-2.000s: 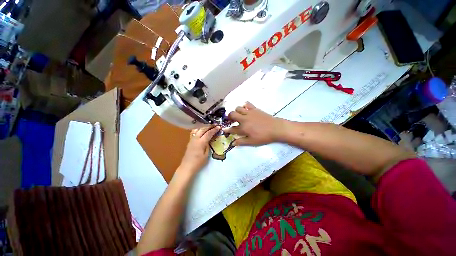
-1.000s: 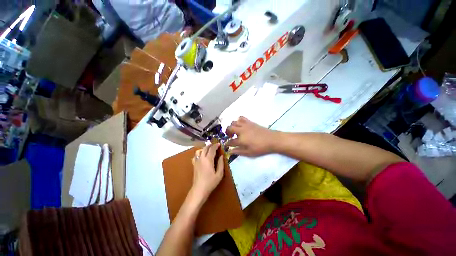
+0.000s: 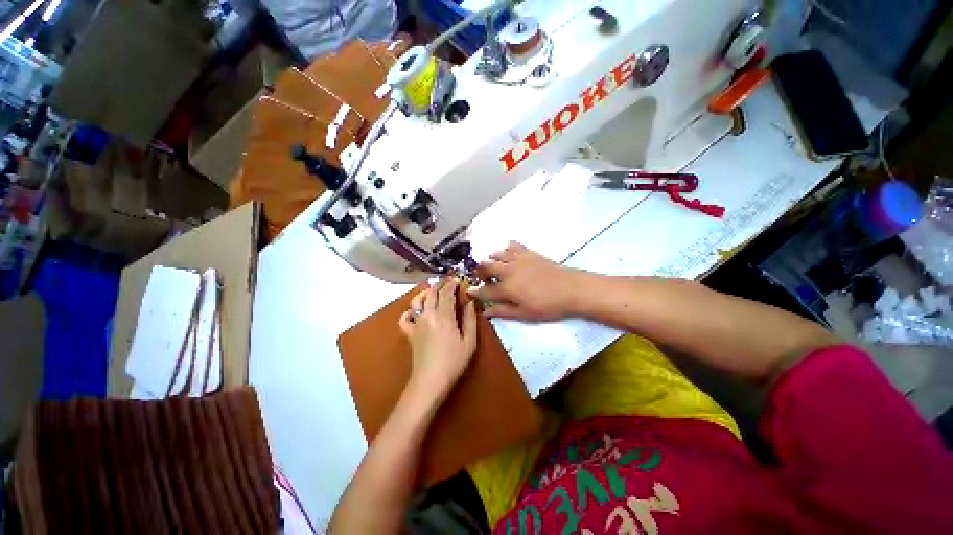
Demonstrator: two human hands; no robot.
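A tan leather panel (image 3: pixel 381 361) lies flat on the white table, its upper corner at the presser foot (image 3: pixel 456 257) of the white sewing machine (image 3: pixel 543 115). Its lower end reaches past the table edge over the wearer's lap. My left hand (image 3: pixel 443 332) rests on the panel, palm down, fingertips close to the needle area. My right hand (image 3: pixel 523 284) is just right of the presser foot, its fingertips at the panel's upper edge. The fingers hide the needle and the stitching point. I cannot tell whether the right fingers pinch anything.
Snips (image 3: pixel 646 182) with red cord lie on the machine bed. An orange-handled tool (image 3: pixel 738 90) and a phone (image 3: pixel 820 105) lie at the far right. Left are cardboard (image 3: pixel 238 303) with white-faced pieces (image 3: pixel 162 329), and a brown panel stack (image 3: pixel 146 465). Large tan pieces (image 3: pixel 282 157) lie behind.
Since two seconds ago the panel has turned and swung toward the wearer, now spanning the table's front edge. My left hand has moved onto it. My right hand has stayed near the presser foot.
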